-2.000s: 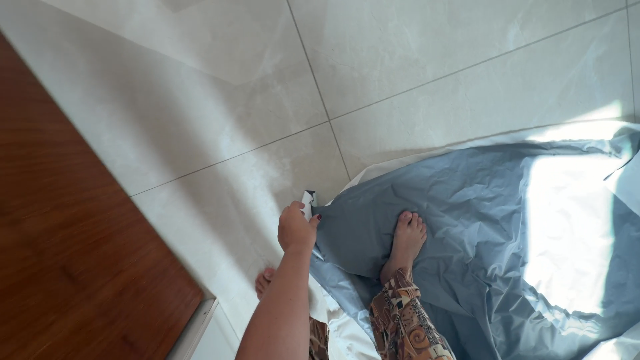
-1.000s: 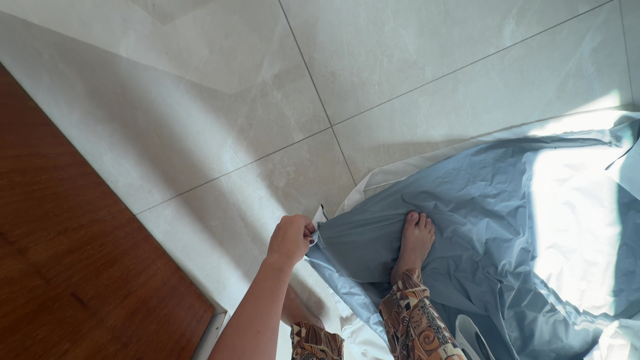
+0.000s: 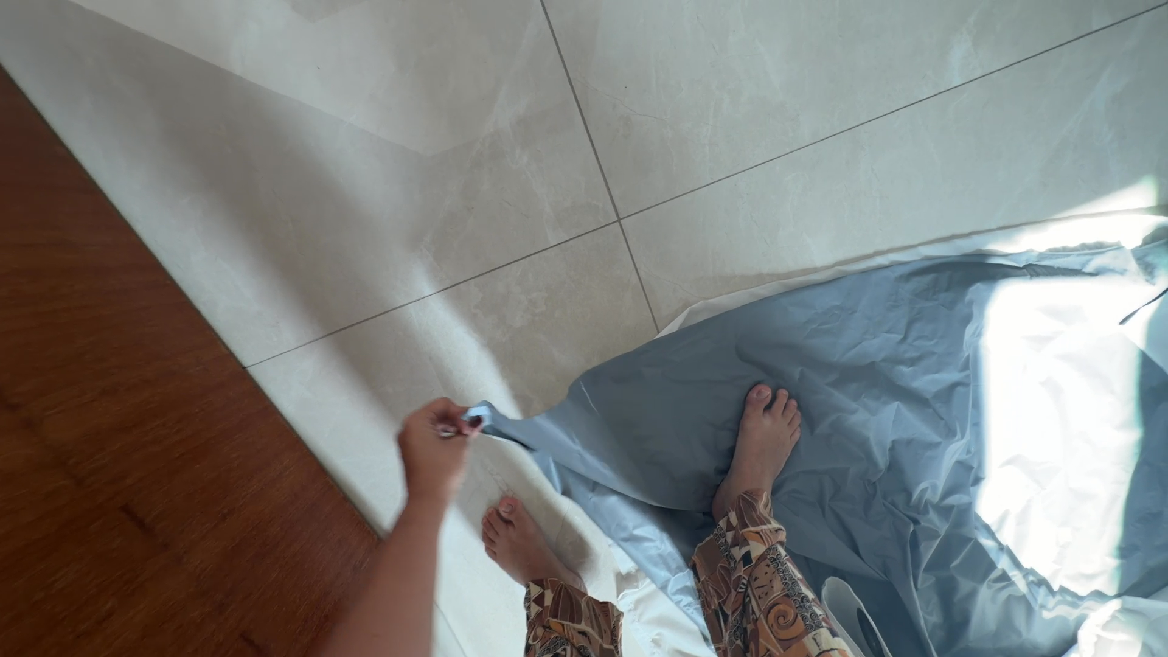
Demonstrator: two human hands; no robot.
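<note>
A large blue-grey fabric sheet (image 3: 876, 365) with a white underside lies spread and wrinkled over the lower right. My left hand (image 3: 443, 447), left of the sheet, pinches its corner between thumb and fingers. From that grip the corner stretches back to the rest of the cloth, with a dark narrow strip along its edge. My right foot stands bare on the sheet, and my bare left foot is on the pale tile beside it. My right hand is out of view.
Pale floor tiles (image 3: 511, 246) with dark joints run across the top and middle. A reddish-brown wooden surface (image 3: 137, 411) borders them at the left. A white curved band (image 3: 849, 611) lies by my right trouser leg. Strong sunlight falls on the sheet.
My left hand has moved left, away from my right foot, with the sheet's corner in it. The cloth by the hand has been drawn out to the left.
</note>
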